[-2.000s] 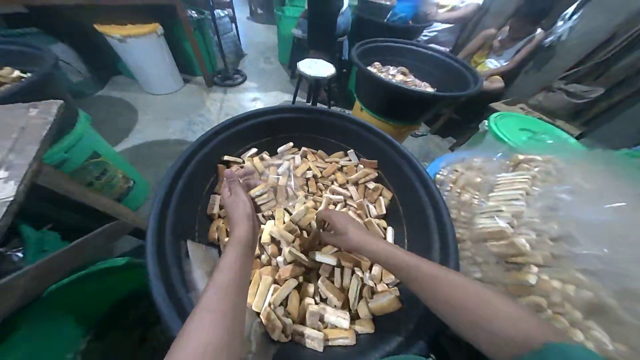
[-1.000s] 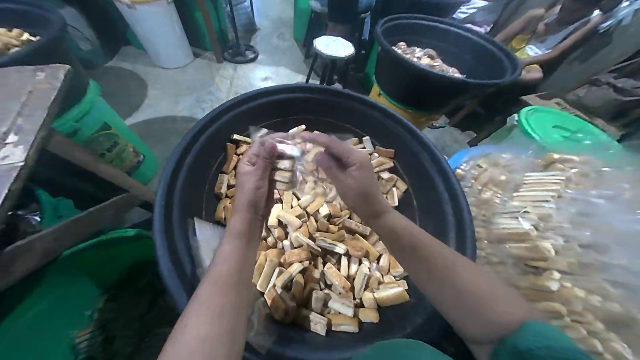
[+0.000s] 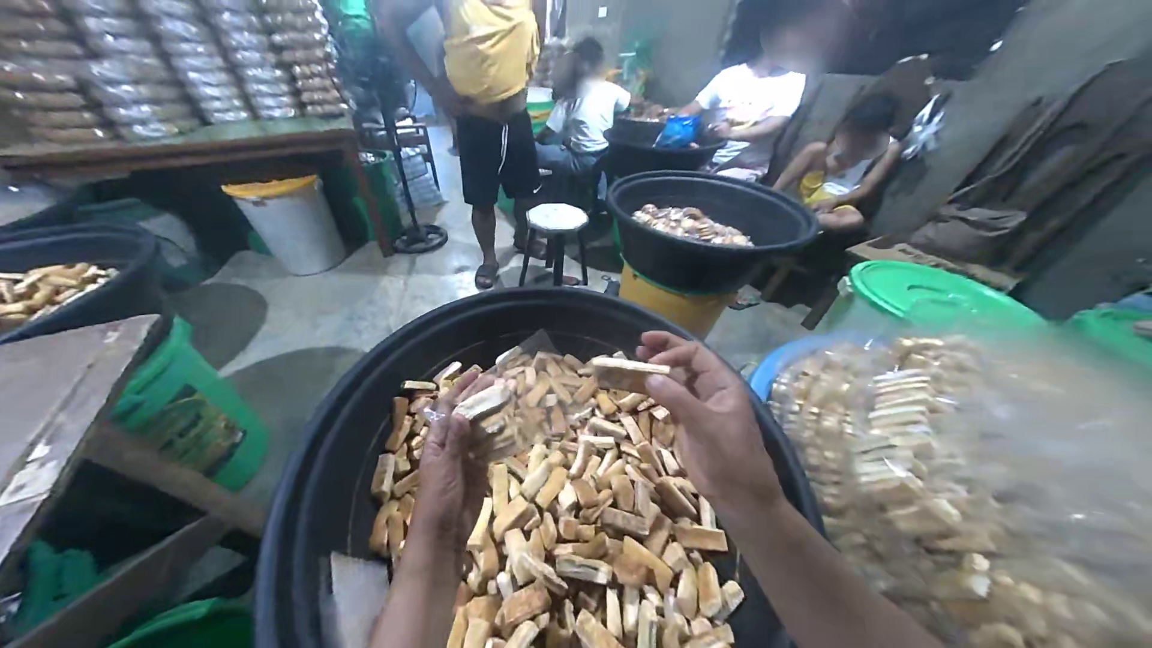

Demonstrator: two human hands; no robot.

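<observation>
Many toasted bread sticks fill a wide black plastic tub below my hands. At the tub's left, my left hand holds a clear plastic bag whose film spreads over the pile, with a bread piece at its opening by the fingers. Over the right part of the pile, my right hand pinches one bread stick between thumb and fingers. A stack of clear plastic sheets or bags lies at the tub's lower left.
On the right, a large clear bag of packed bread stands beside a green lid. A wooden table is at left. Beyond the tub are a stool, another black tub and several people, one standing.
My hands, close together over the bag one second ago, are now apart, the right one holding a bread stick. The view has tilted up, showing more of the room.
</observation>
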